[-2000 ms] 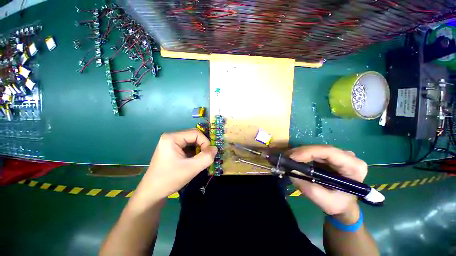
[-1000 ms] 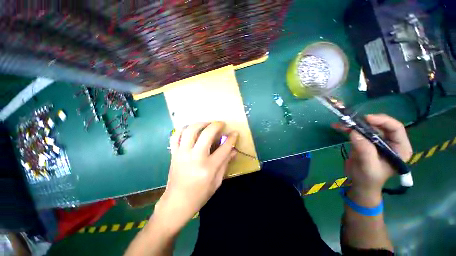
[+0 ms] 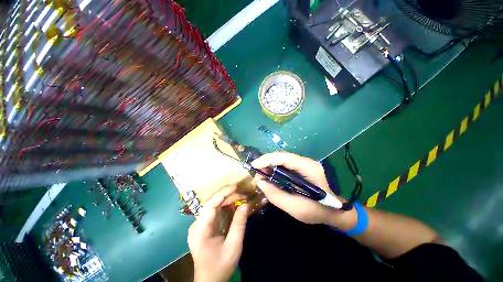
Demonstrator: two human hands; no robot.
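Note:
My right hand (image 3: 300, 190) grips the black soldering iron (image 3: 298, 183), its white rear end towards my wrist. The thin metal front end points up and left over the tan work board (image 3: 204, 160). My left hand (image 3: 218, 234) is at the board's near edge, thumb and fingers pinched on a small cell with a yellow end (image 3: 240, 202), mostly hidden by the fingers. Several cells (image 3: 190, 202) lie at the board's left edge. The circuit board strip cannot be made out clearly.
A tall stack of wired assemblies (image 3: 110, 93) stands behind the board. The round tip-cleaning tin (image 3: 282, 96) is beyond my right hand, the black iron station (image 3: 353, 44) behind it. Wired strips (image 3: 124, 204) and a pile of cells (image 3: 69, 245) lie left. A fan (image 3: 441, 8) shows top right.
The view has turned and shifted right. The iron has moved from the tin back over the board. My left hand, earlier over the board's middle, is now at its near edge.

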